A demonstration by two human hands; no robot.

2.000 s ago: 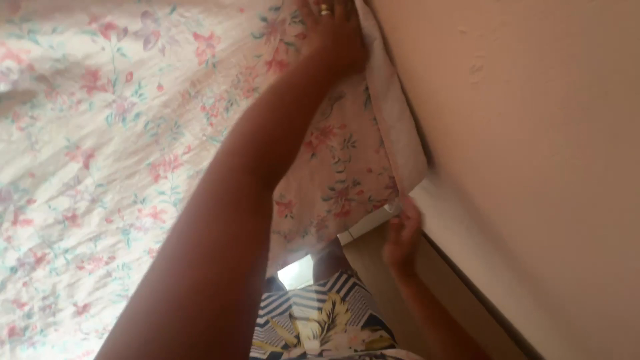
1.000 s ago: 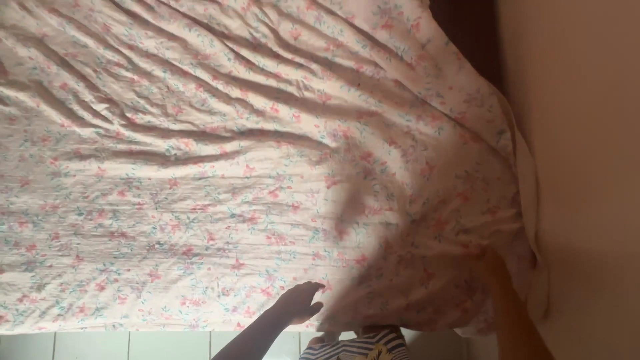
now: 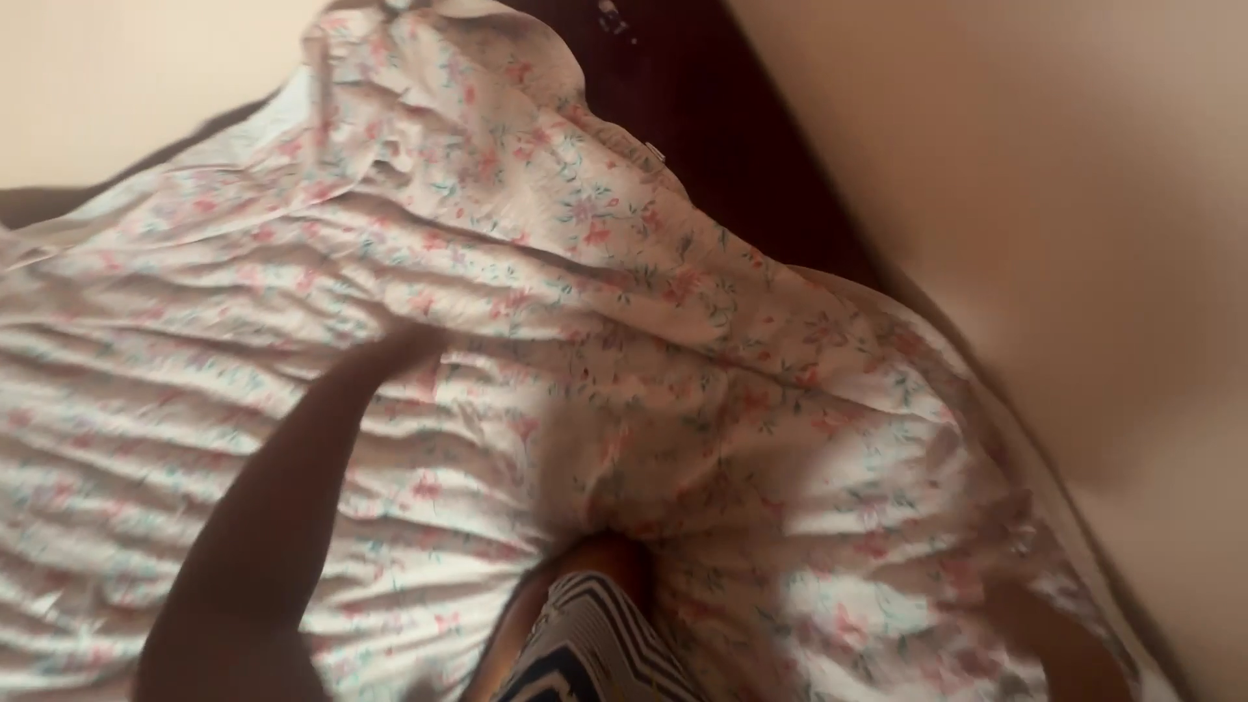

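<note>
A light bed sheet with pink and green flowers (image 3: 624, 244) spreads over the bed in many creases and rises in a bunched fold at the top. Reaching in from the lower left, my left hand (image 3: 414, 341) touches the sheet's middle; blur hides its fingers. My right hand (image 3: 1009, 595) is low at the right, over the sheet near its wall-side edge, and is also too blurred to show its fingers. My knee (image 3: 614, 561) presses into the sheet at the bottom centre, below it the zigzag-patterned cloth of my clothing (image 3: 595, 634).
A plain beige wall (image 3: 1053, 244) runs along the right side, close to the bed. A dark brown surface (image 3: 741, 146) shows beyond the sheet at the upper right. Another pale surface (image 3: 127, 88) is at the upper left.
The view has shifted toward the part of the bed with the dark surface. My knee is now on the sheet. My left hand has moved from the sheet's near edge to farther over it.
</note>
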